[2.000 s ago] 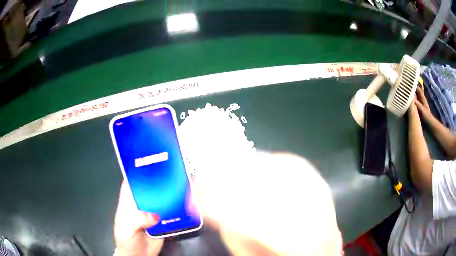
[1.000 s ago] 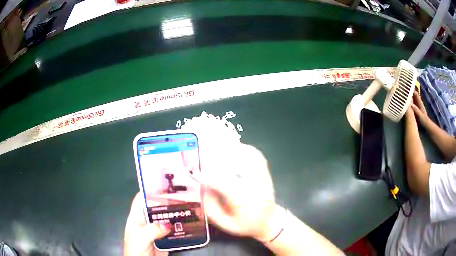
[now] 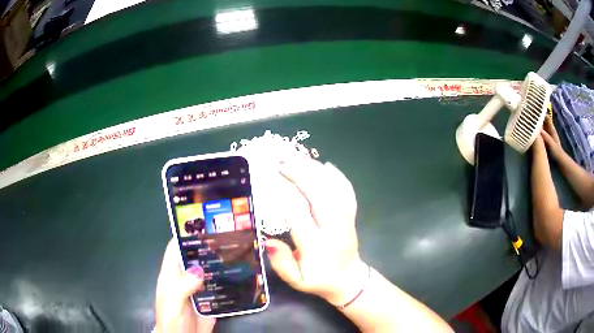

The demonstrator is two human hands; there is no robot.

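Observation:
A smartphone (image 3: 218,237) with a pale rim stands tilted in my left hand (image 3: 176,289), its dark screen lit with coloured tiles and rows of text. My left thumb lies over the lower left edge of the screen. My right hand (image 3: 322,227) is just right of the phone, bare, washed out, with its fingers over a heap of small white parts (image 3: 270,148). Loose pieces show at the heap's top edge and below, between phone and hand. Whether the right fingers hold a part cannot be told.
A white strip (image 3: 293,101) with red lettering divides the dark green bench from the glossy green belt (image 3: 312,65). At right are a cream fan (image 3: 529,112), a black phone (image 3: 487,181), a cable with a yellow tag (image 3: 518,246) and a neighbour's arms (image 3: 546,188).
The phone screen went from blue, to a picture page, to a dark page with tiles. My right hand shrank from a large blur near the camera, then moved over the heap with its fingers pointing up.

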